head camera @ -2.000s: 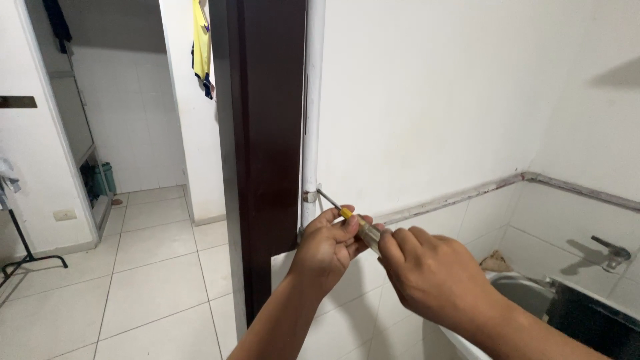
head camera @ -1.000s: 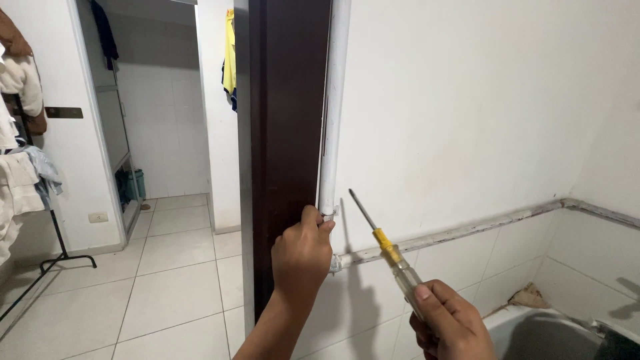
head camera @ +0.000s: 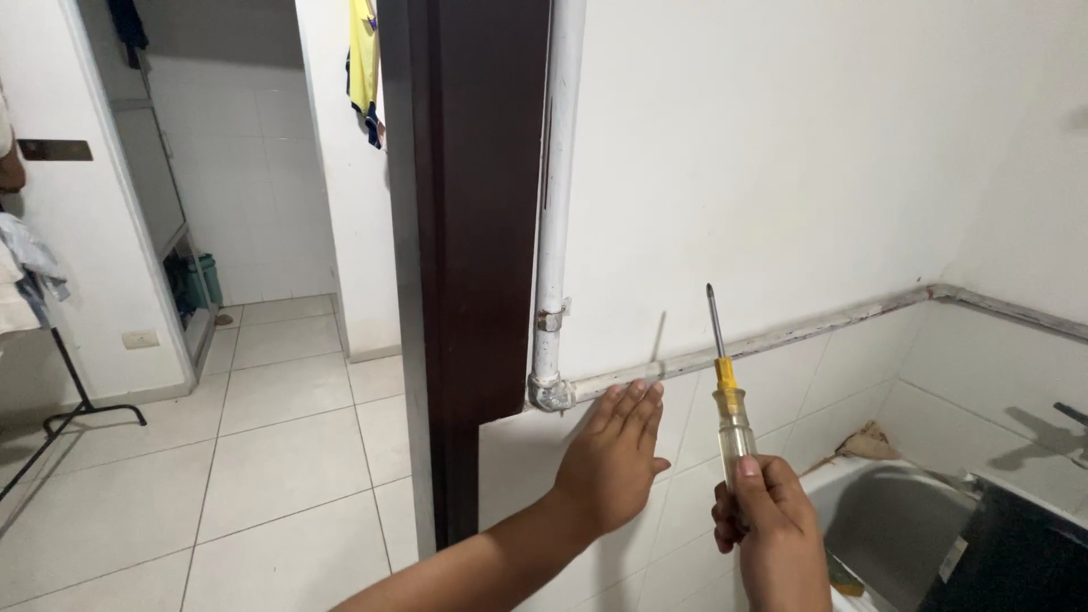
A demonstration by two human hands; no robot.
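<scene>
My right hand holds a Phillips screwdriver by its clear handle with a yellow collar, its shaft pointing up in front of the white wall. My left hand is empty, fingers extended, with the fingertips at the lower edge of the horizontal white-painted pipe. Left of those fingers, an elbow fitting joins this pipe to the vertical pipe. A worn metal clamp sits around the vertical pipe just above the elbow, with a small tab against the wall.
A dark wooden door frame stands beside the vertical pipe. At lower right are a basin, a black panel and part of a tap. Clothes hang on a black-legged rack at far left, over a tiled floor.
My left hand has left the vertical pipe near the clamp and moved down and right to the horizontal pipe. Two seconds ago both hands were at the screwdriver, its tip near the clamp.
</scene>
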